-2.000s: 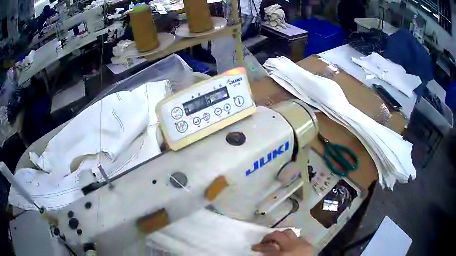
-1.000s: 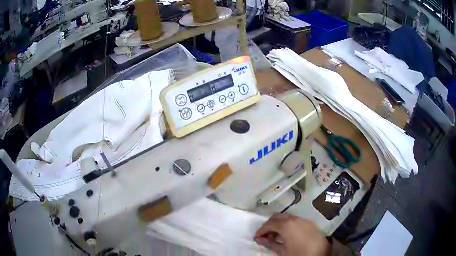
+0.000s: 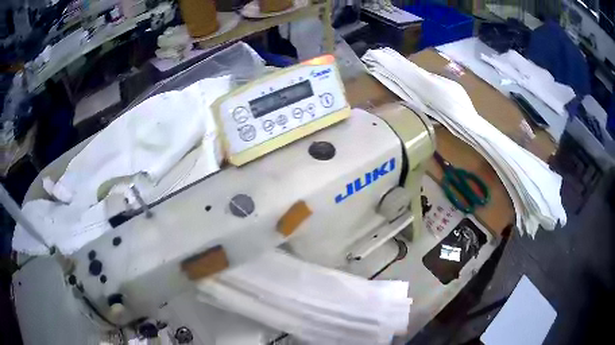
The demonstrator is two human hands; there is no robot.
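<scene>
A thick fanned stack of white strips [image 3: 317,296] lies under the arm of the cream JUKI sewing machine [image 3: 303,182], with its ends towards the lower right. The control panel [image 3: 283,111] sits on top of the machine head. The needle area at the lower left is mostly hidden and blurred. Neither of my hands shows in the view.
Large white fabric pieces [image 3: 148,145] are draped behind the machine. Green-handled scissors [image 3: 465,191] lie right of the machine, beside a long white bundle [image 3: 465,135]. Thread cones [image 3: 199,17] stand behind. A white-topped stool [image 3: 519,317] is at the lower right.
One hand was at the right end of the strip stack and has left the view, so the strip ends now show. The view has tilted down, and the machine sits slightly higher in the picture.
</scene>
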